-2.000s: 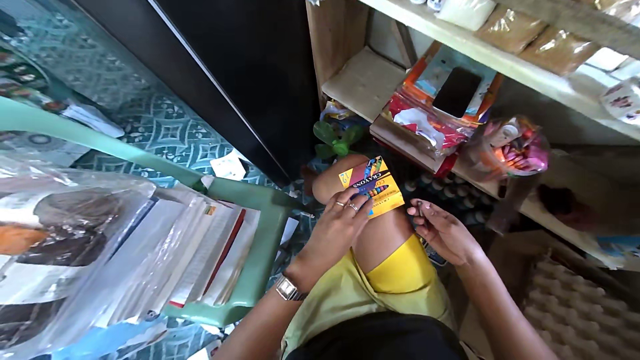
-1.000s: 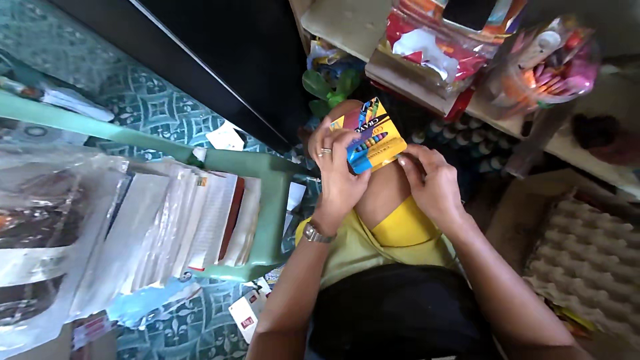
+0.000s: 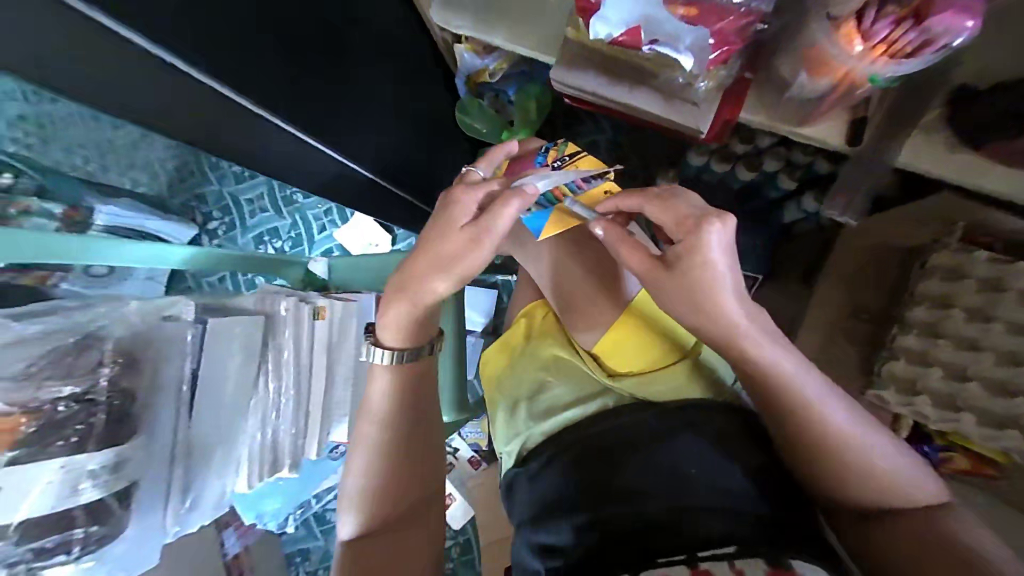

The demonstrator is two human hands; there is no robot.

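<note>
A yellow crayon box (image 3: 572,220) with its flap up rests over the knee, and the colored tips of several crayons show in its opening. My left hand (image 3: 472,220), with a ring and a metal-band wristwatch (image 3: 402,350), grips the box from its left side, the thumb by the raised pale flap (image 3: 560,174). At the box's right side, my right hand (image 3: 680,244) pinches a small whitish piece (image 3: 582,210) between thumb and forefinger; whether it is a crayon or a box tab I cannot tell.
Left of me, a green plastic chair (image 3: 368,268) holds a row of plastic-wrapped books or papers (image 3: 280,384). A shelf (image 3: 504,30) at the top carries a cardboard box (image 3: 632,84) of packets and a clear bag (image 3: 888,48) of colorful items. Egg trays (image 3: 960,344) stand at right.
My right hand has come to the box, which it did not touch two seconds ago. The box's flap, flat earlier, now stands up with crayons showing. The view has moved closer.
</note>
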